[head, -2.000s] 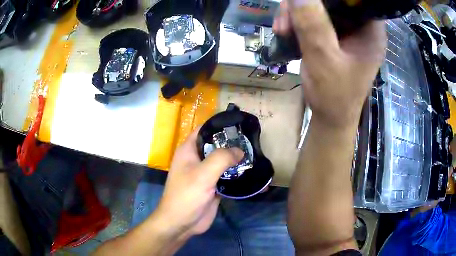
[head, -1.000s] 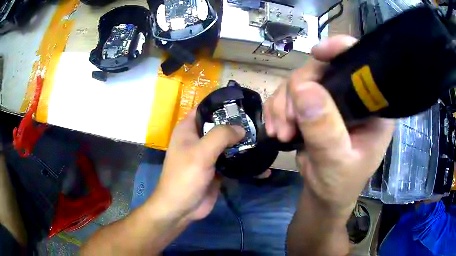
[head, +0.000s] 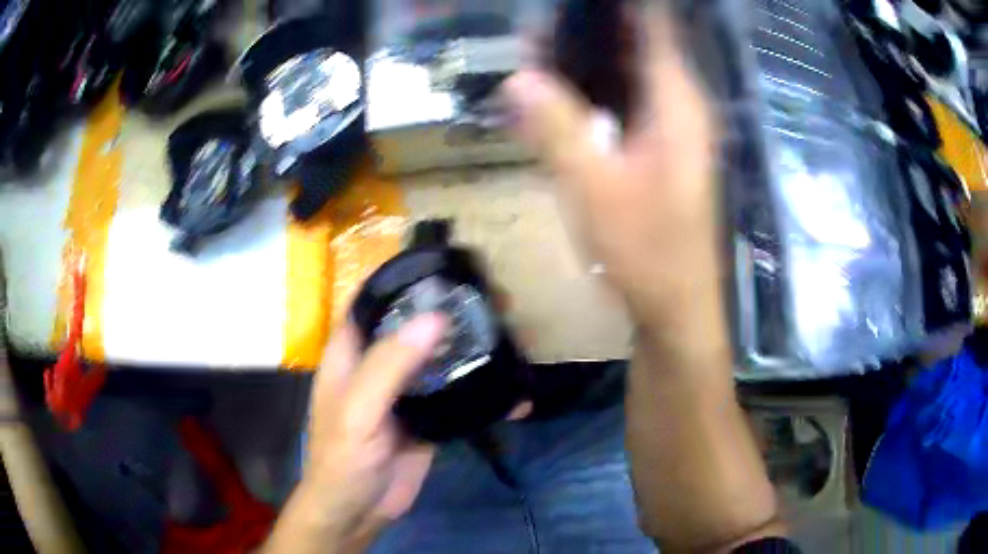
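My left hand (head: 374,417) holds a black camera housing (head: 477,395) over the lap at the bench's front edge. The housing's open side faces up and my thumb lies over the circuit board (head: 460,335) inside. My right hand (head: 639,162) is raised at the upper centre, beside the screw feeder. It is around the dark electric screwdriver (head: 594,49), whose upper part is cut off by the top edge. The frame is blurred and the driver's tip cannot be made out.
Two more open housings lie on the bench, one at the left (head: 208,179) and one behind it (head: 309,97). The screw feeder (head: 417,92) stands at the back. Clear trays (head: 834,227) are stacked at right. A blue bag (head: 932,444) hangs low right.
My right hand has moved with the screwdriver from beside the housing up and back towards the feeder. The view has shifted. My left hand still holds the housing.
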